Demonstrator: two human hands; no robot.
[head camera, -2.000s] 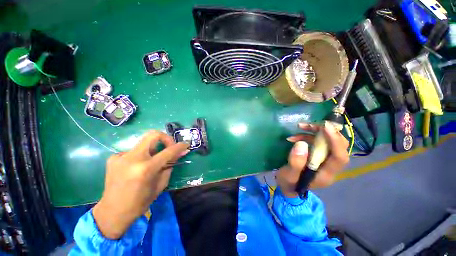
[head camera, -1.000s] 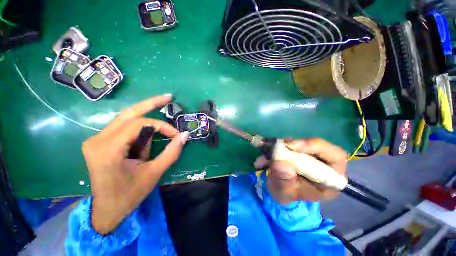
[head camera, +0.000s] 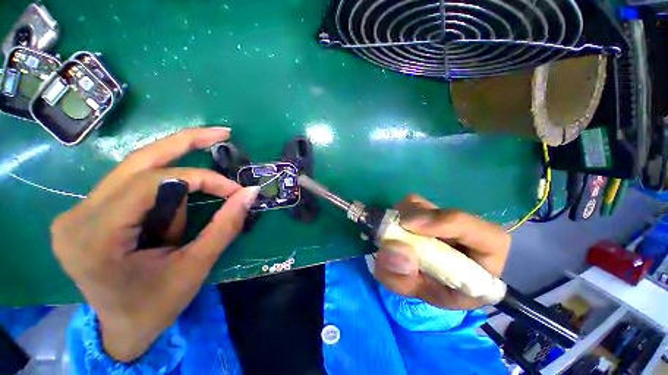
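Observation:
A housing with a circuit board (head camera: 269, 192) sits in the black holding fixture (head camera: 299, 207), near the front edge of the green mat. My left hand (head camera: 157, 212) pinches the thin solder wire (head camera: 45, 188) between thumb and forefinger; its end reaches into the housing's upper right part. Dark tweezers (head camera: 165, 212) lie across the left palm. My right hand (head camera: 439, 256) is shut on the soldering iron (head camera: 432, 260), its tip at the housing's upper right corner. Whether the tip touches the solder cannot be told.
Two overlapping housings (head camera: 75, 105) and a grey metal piece (head camera: 31, 28) lie at upper left. The bench fan (head camera: 448, 36) stands at the top, with the brown tube (head camera: 498, 102) at its right. Small pale bits (head camera: 278, 266) lie at the mat's front edge. A yellow cable hangs at right.
The right hand has brought the iron from the right to the housing. The left hand has opened its outer fingers and fed the solder end into the housing. The view has moved closer.

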